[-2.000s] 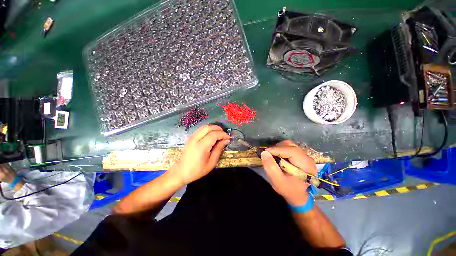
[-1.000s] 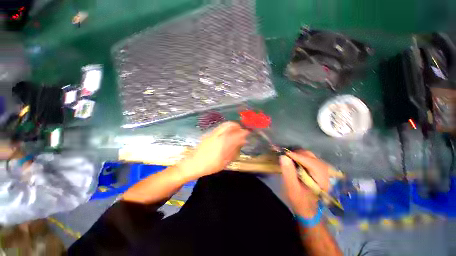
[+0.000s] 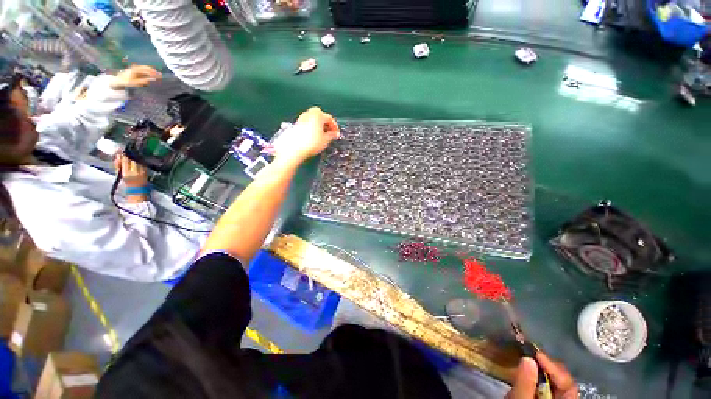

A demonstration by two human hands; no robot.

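Note:
My left hand (image 3: pixel 313 134) is at the top left corner of the clear component tray (image 3: pixel 425 183), fingertips pinched together; whether a small part is between them cannot be told. The tray is full of small silvery parts. My right hand (image 3: pixel 543 377), cut off by the bottom edge, holds the soldering iron (image 3: pixel 524 340), its tip pointing up at the red parts (image 3: pixel 484 280). Dark small parts (image 3: pixel 418 252) lie left of the red pile. A small round grey work rest (image 3: pixel 461 313) sits below the piles, near the worn bench edge (image 3: pixel 374 296).
A white tub (image 3: pixel 612 330) of silvery pieces stands at the right, below a black fan (image 3: pixel 610 246). A black box (image 3: pixel 690 312) is at the right edge. A person in white (image 3: pixel 86 214) works at the left. A white hose (image 3: pixel 183 43) hangs above. A blue bin (image 3: pixel 292 290) is below the bench.
The view has swung left. My left hand has moved from the work area by the bench edge to the tray's far left corner. My right hand still holds the iron, now apart from the left.

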